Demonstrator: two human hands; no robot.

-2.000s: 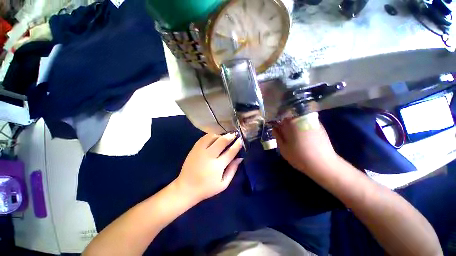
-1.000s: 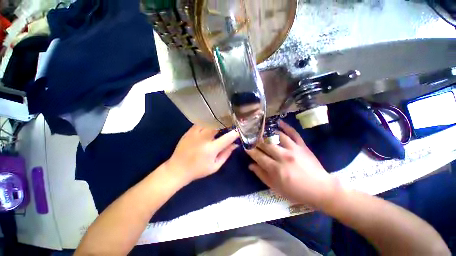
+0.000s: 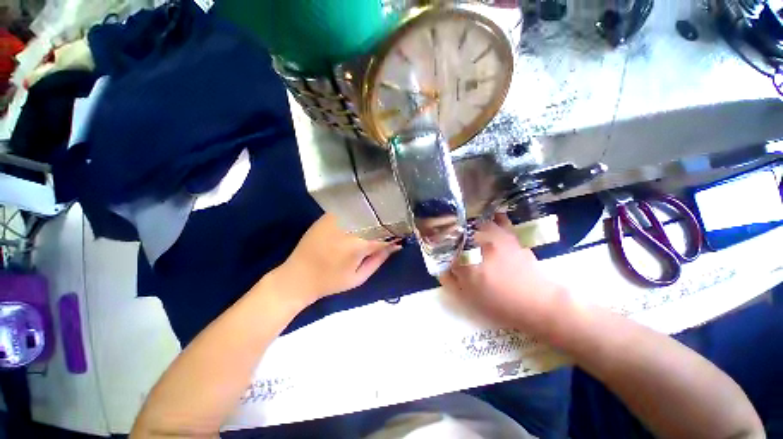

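A dark navy garment panel (image 3: 225,255) lies on the white machine table and runs under the machine head. My left hand (image 3: 328,260) is at the panel's edge left of the needle area, thumb and forefinger together on the cloth. My right hand (image 3: 498,273) lies just right of the needle area, fingertips partly hidden by machine parts. A chrome guard (image 3: 432,193) hides the needle and presser foot. Dark red handled scissors (image 3: 657,237) lie right of my right hand.
The off-white machine head (image 3: 584,94) fills the top right, with a wristwatch (image 3: 442,79) and green cylinder (image 3: 300,26) on it. A navy cloth heap (image 3: 185,103) is upper left. A bright display (image 3: 740,201) is far right, a purple device (image 3: 19,321) far left.
The panel has moved left and away from me, exposing the table's front edge and the scissors. Both hands stay near the needle; my right hand has shifted a little.
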